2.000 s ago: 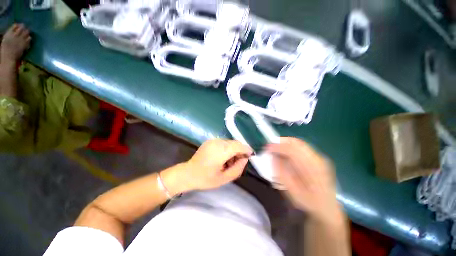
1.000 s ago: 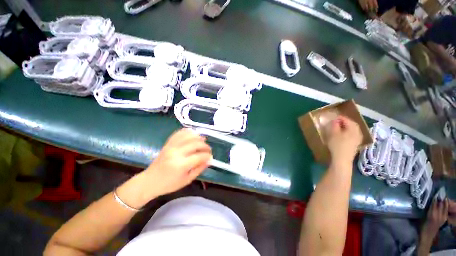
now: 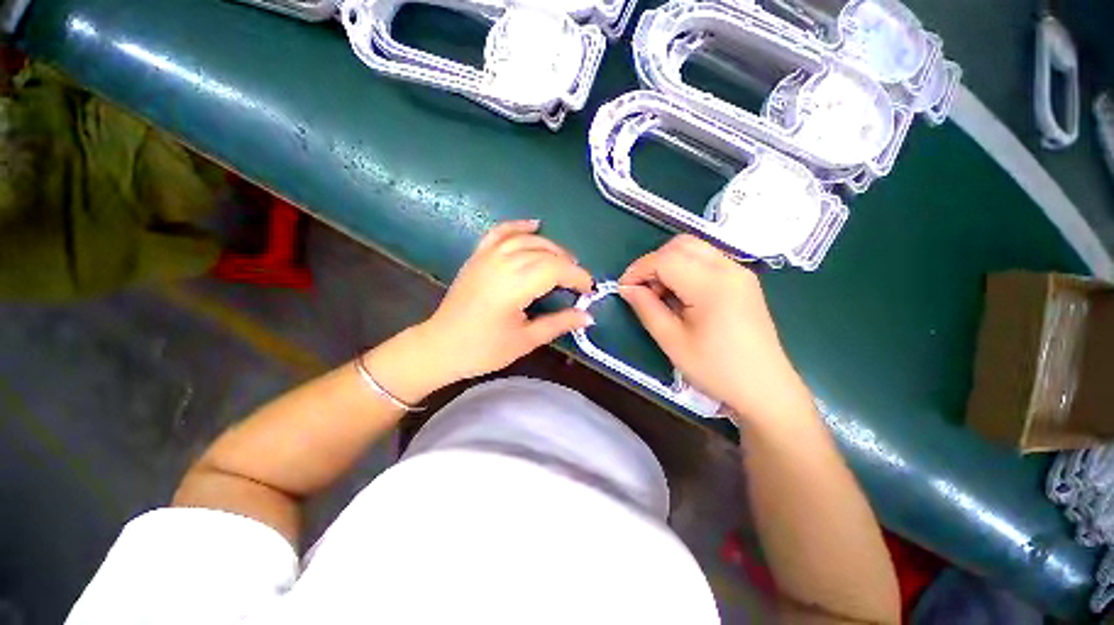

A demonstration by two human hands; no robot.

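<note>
A white plastic housing (image 3: 629, 363) lies at the bench edge in front of me, its oval opening end between my hands and its other end partly under my right hand. My left hand (image 3: 503, 305) grips the rim at the opening end between thumb and fingers. My right hand (image 3: 709, 320) pinches at the same end, just right of my left fingertips. Something tiny and pale seems to be in the right pinch; the fingers hide what it is. Stacked white housings (image 3: 782, 214) lie just beyond my hands.
More stacked housings (image 3: 538, 61) lie at the top. An open cardboard carton (image 3: 1016, 360) with clear plastic stands at the right, with supply housings (image 3: 1085, 488) near it. A single housing (image 3: 1055, 86) lies beyond the pale strip. A red stool (image 3: 266, 250) is below the bench at left.
My right hand has come back from inside the carton to the housing at the bench edge. The housing is now tilted and closer to me. The view has shifted and moved closer to the bench.
</note>
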